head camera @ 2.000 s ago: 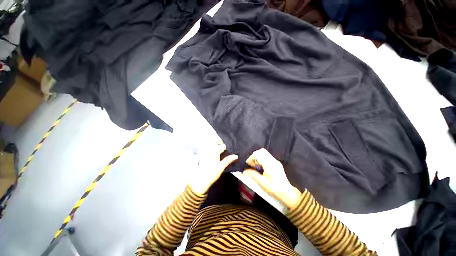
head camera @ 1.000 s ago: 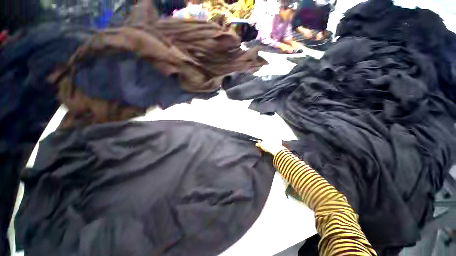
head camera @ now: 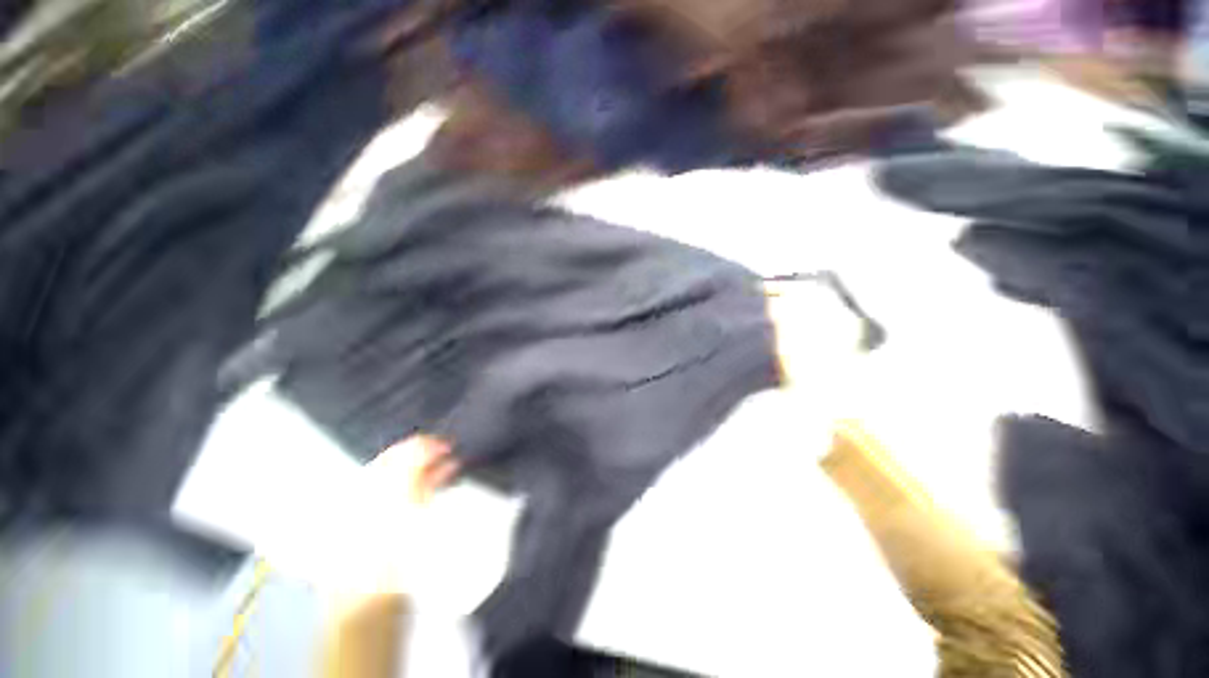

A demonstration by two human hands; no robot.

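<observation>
A dark charcoal garment [head camera: 570, 331] lies bunched across the white table [head camera: 762, 530], blurred by motion, with a narrow part hanging towards the table's front edge. My right hand [head camera: 809, 338] is at the garment's right end and grips its edge. A thin dark shape sticks out beside that hand; I cannot tell what it is. My left hand [head camera: 418, 470] is at the garment's near left edge, washed out and blurred; its fingertips are by the cloth, but whether they hold it does not show.
Black garments [head camera: 119, 305] are heaped at the left and more dark garments [head camera: 1127, 252] at the right. Brown cloth [head camera: 849, 66] and navy cloth [head camera: 583, 80] lie at the far side. Yellow-striped floor tape [head camera: 241, 616] shows at the lower left.
The view has swung back to the left since one second ago. My left hand has come into view. The garment, spread wide before, is now narrower and bunched.
</observation>
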